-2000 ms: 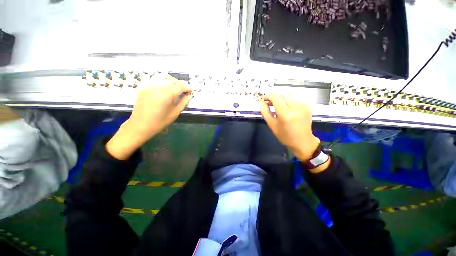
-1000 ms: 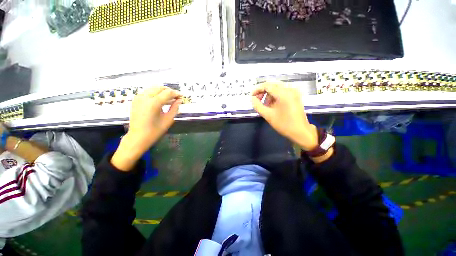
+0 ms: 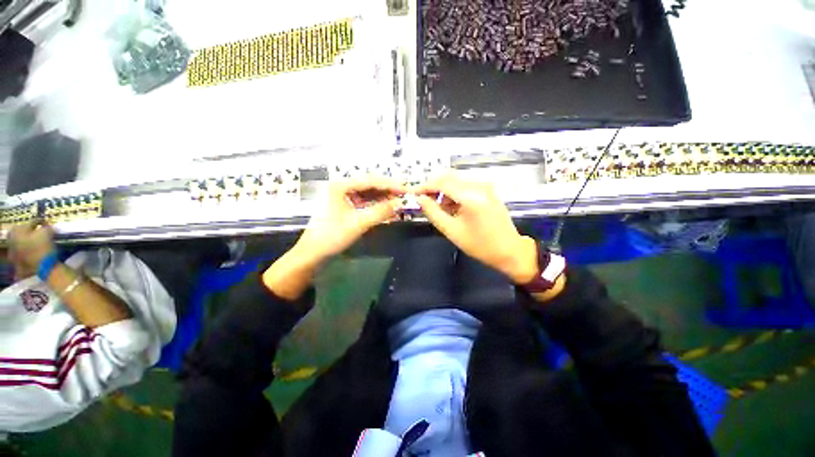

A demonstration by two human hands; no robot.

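A pale circuit board panel (image 3: 371, 170) dotted with parts lies in the silver conveyor rail (image 3: 500, 177) in front of me. My left hand (image 3: 344, 219) and my right hand (image 3: 478, 219) are bare and meet over the panel's front edge, fingertips nearly touching. A small dark part with a pale mark shows in my right hand's curled fingers. Something small and whitish shows between the two hands; I cannot tell what it is or whether my left fingertips hold it. The black parts tray (image 3: 536, 103) behind holds many loose dark cylindrical components (image 3: 509, 36).
Filled boards (image 3: 670, 161) lie in the rail at right; another board (image 3: 246, 185) lies left. A block of yellow components (image 3: 273, 54) and a clear plastic bag of parts (image 3: 147, 54) are at back left. A neighbour's arm (image 3: 80, 294) reaches the rail at far left. A thin cord (image 3: 592, 174) crosses the rail.
My hands, apart over the panel before, have come together at its middle. The left moved right, the right moved left. The view has shifted, and the neighbour's hand now shows at the rail.
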